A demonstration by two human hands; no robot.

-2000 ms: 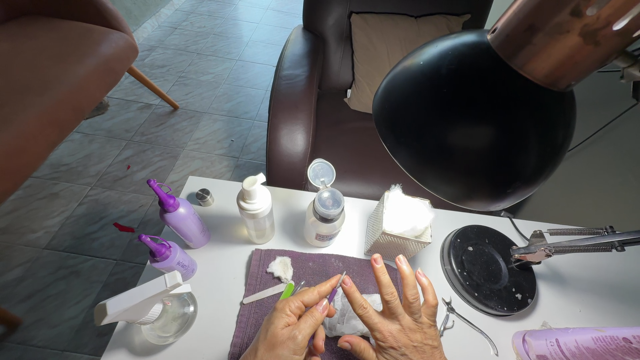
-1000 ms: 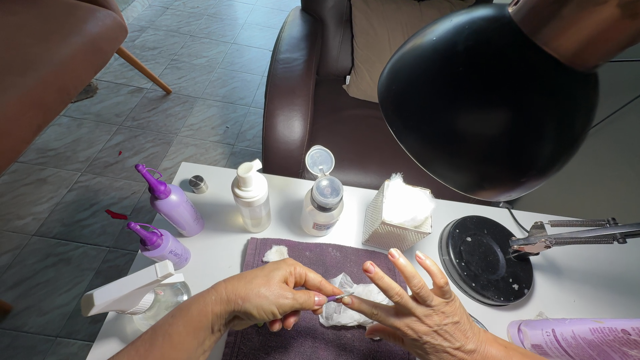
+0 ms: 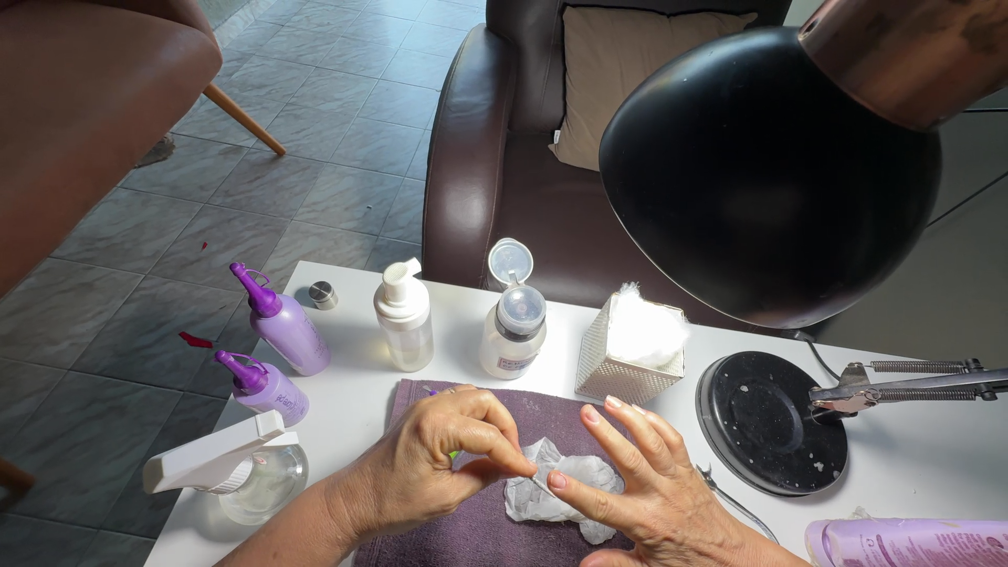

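Observation:
My left hand (image 3: 449, 461) pinches a thin manicure tool (image 3: 543, 486) between thumb and forefinger; its end is at the index fingertip of my right hand (image 3: 650, 480). The right hand has its fingers spread and holds nothing. Beneath both hands lies a purple towel (image 3: 472, 531), with a crumpled white tissue or wipe (image 3: 563, 480) on it. A bit of something green shows behind the left hand, mostly hidden. Metal nippers (image 3: 740, 504) lie on the table, partly covered by the right hand.
Along the left stand a spray bottle (image 3: 264, 480), two purple squeeze bottles (image 3: 291, 339) (image 3: 272, 394) and a metal cap (image 3: 323, 294). Farther back are a foam pump bottle (image 3: 405, 323), a flip-top dispenser (image 3: 513, 335) and a cotton holder (image 3: 630, 354). A black lamp shade (image 3: 772, 173) overhangs its base (image 3: 772, 421).
The left hand has turned so its knuckles face up, and the tool has gone from beside the right hand's fingers to the index fingertip. The right hand stays spread.

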